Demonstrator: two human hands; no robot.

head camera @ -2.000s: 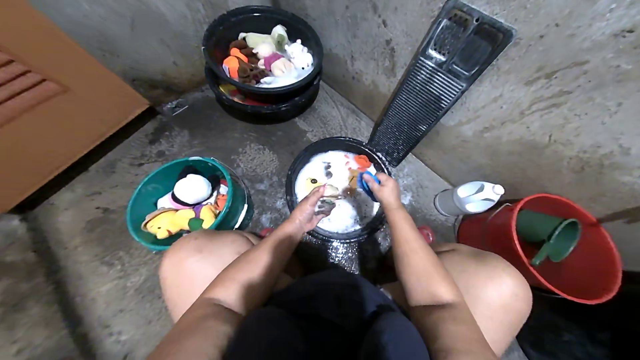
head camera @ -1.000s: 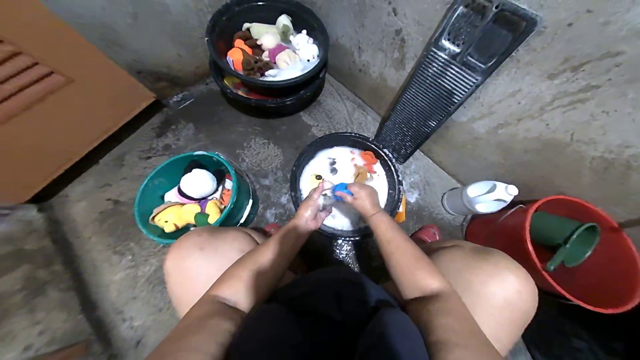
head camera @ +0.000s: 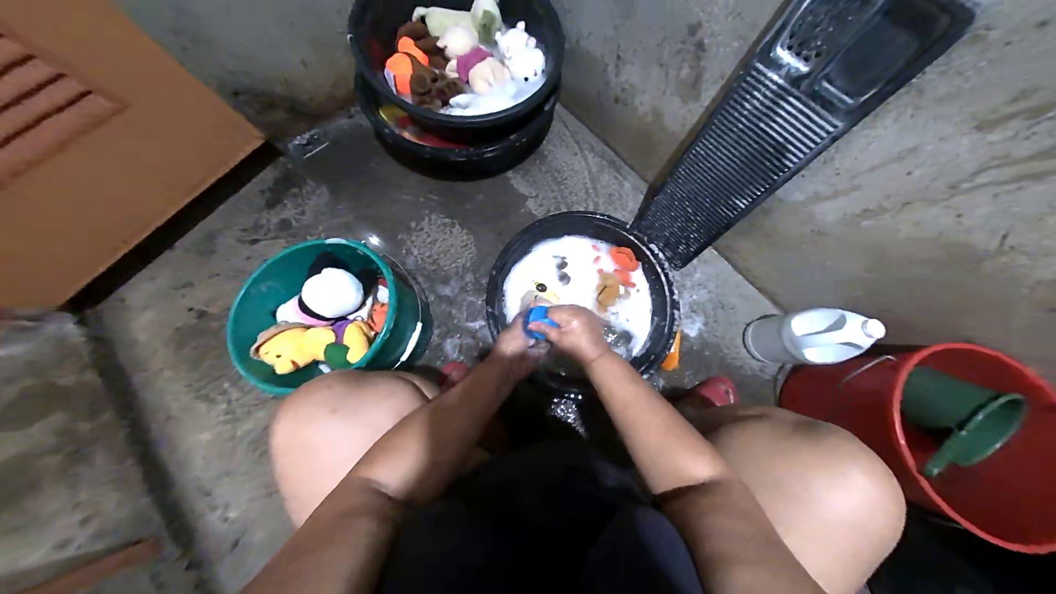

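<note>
A black basin (head camera: 499, 247) of sudsy water stands on the floor between my knees, with soaked plush toys afloat in the foam. An orange toy (head camera: 624, 260) and a brown piece (head camera: 609, 290) show at its right. Over the basin's near left part, my right hand (head camera: 575, 332) is closed on a small blue object (head camera: 540, 322), perhaps a brush. My left hand (head camera: 518, 337) meets it from the left, its fingers around something small and wet that the blue object mostly hides. Whether that is part of a toy I cannot tell.
A green bucket (head camera: 239, 313) of plush toys stands left. Stacked black basins (head camera: 462, 128) hold more toys behind. A black plastic washboard (head camera: 734, 132) leans on the wall. At right are a white jug (head camera: 825, 334) and a red bucket (head camera: 899, 412) with a green dipper (head camera: 982, 429).
My right hand has moved left with the blue object, from the basin's right side to against my left hand. The orange piece beside the basin's lower right rim was not visible two seconds ago.
</note>
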